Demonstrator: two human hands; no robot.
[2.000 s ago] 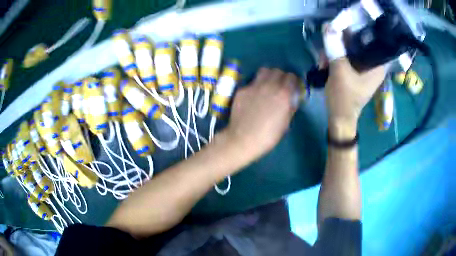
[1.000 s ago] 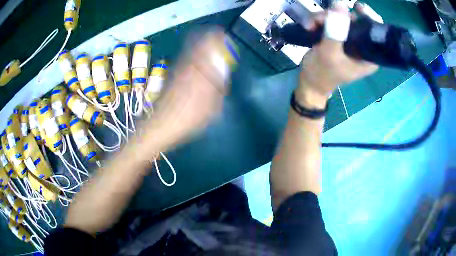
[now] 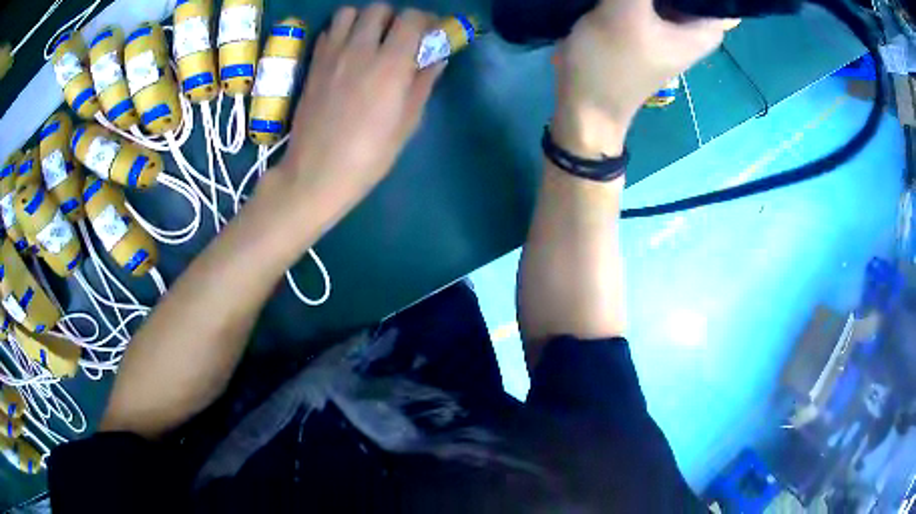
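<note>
My left hand (image 3: pixel 364 100) lies over a yellow corded unit (image 3: pixel 445 42) with a whitish label and blue bands, holding it down on the dark green bench. The unit's right end sticks out past my fingers and points at the black driver (image 3: pixel 537 18). My right hand (image 3: pixel 615 62) grips the driver at the top edge of the view; part of the tool is cut off. A white cord loop (image 3: pixel 309 281) lies below my left forearm. I cannot tell whether the driver's tip touches the unit.
Many yellow units (image 3: pixel 153 78) with white cords lie in rows on the left of the green bench (image 3: pixel 452 191). The black tool cable (image 3: pixel 763 186) curves over the blue floor (image 3: pixel 703 271) at right. Boxes and blue items stand at lower right.
My left hand has come to rest on the bench with the unit. The driver has moved toward the unit's right end. The view has shifted, so the silver-and-white box is out of sight.
</note>
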